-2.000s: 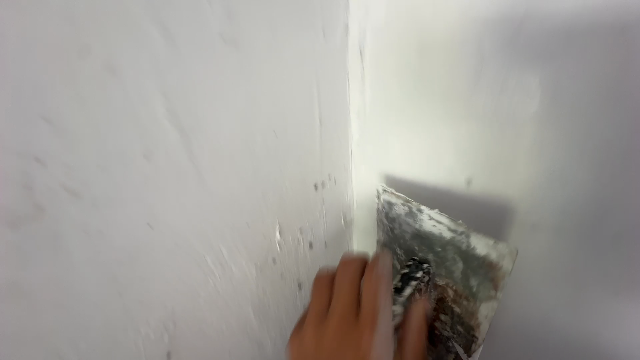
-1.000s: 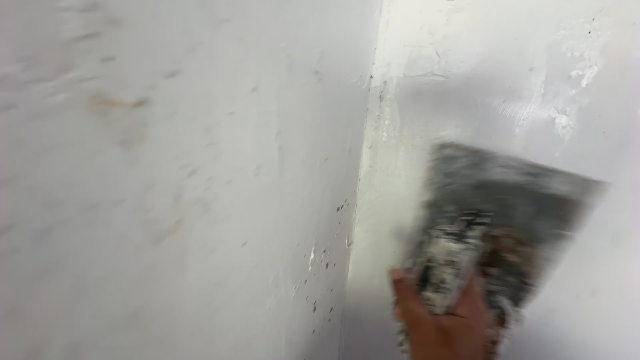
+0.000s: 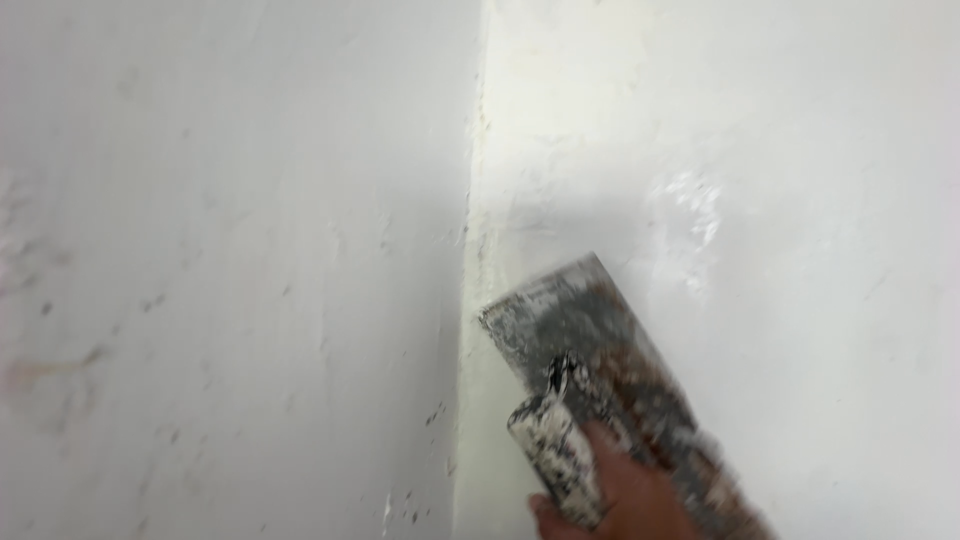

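Observation:
My right hand (image 3: 637,495), at the lower right, is closed around the plaster-spattered handle of a plastering trowel (image 3: 585,322). The trowel's rectangular metal blade is stained grey and rust-brown and slants from the upper left to the lower right. One front corner of the blade lies close beside the inside corner of two white walls, over the right wall (image 3: 825,300). Whether the whole blade edge touches the wall cannot be told. My left hand is out of sight.
The left wall (image 3: 225,225) bears dark specks, shallow ridges and a brownish mark (image 3: 52,367). The corner seam (image 3: 469,210) runs top to bottom with rough, chipped spots. A rough white patch (image 3: 697,210) shows on the right wall.
Against the corner seam, the trowel has moved left since a second ago, and its blade is turned to a steeper slant. My right hand still grips the handle. The view has shifted.

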